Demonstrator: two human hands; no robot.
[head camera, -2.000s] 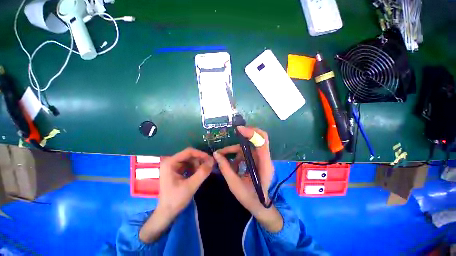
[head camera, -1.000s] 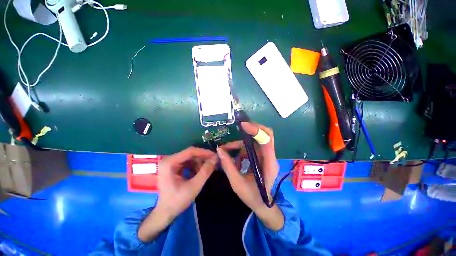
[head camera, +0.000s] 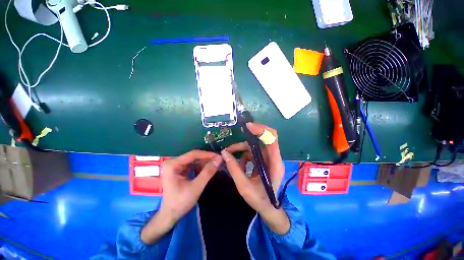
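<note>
A small green circuit board (head camera: 218, 135) lies at the bench's front edge, just below the white housing frame (head camera: 215, 86). My left hand (head camera: 189, 177) is in front of the edge, thumb and fingertip pinched on something thin and dark running from the board, likely a lead wire; the fingers hide most of it. My right hand (head camera: 254, 172) meets it fingertip to fingertip and also holds the black soldering iron (head camera: 261, 165), its tip pointing up beside the frame. A yellow band is round one right finger. The white back cover (head camera: 280, 80) lies right of the frame.
Right: orange-yellow square (head camera: 308, 61), black-and-orange screwdriver (head camera: 338, 101), round-grilled fan (head camera: 379, 71), black unit (head camera: 447, 109), bunched cables (head camera: 414, 20). Left: black disc (head camera: 143, 127), corded white device (head camera: 72, 28). A blue strip (head camera: 191, 40) lies behind the frame. Red trays (head camera: 324, 179) are below the edge.
The camera view has shifted slightly, moving the bench things up in the picture since the oldest frame. Both hands stay pinched together in nearly the same pose, with the iron still in my right hand.
</note>
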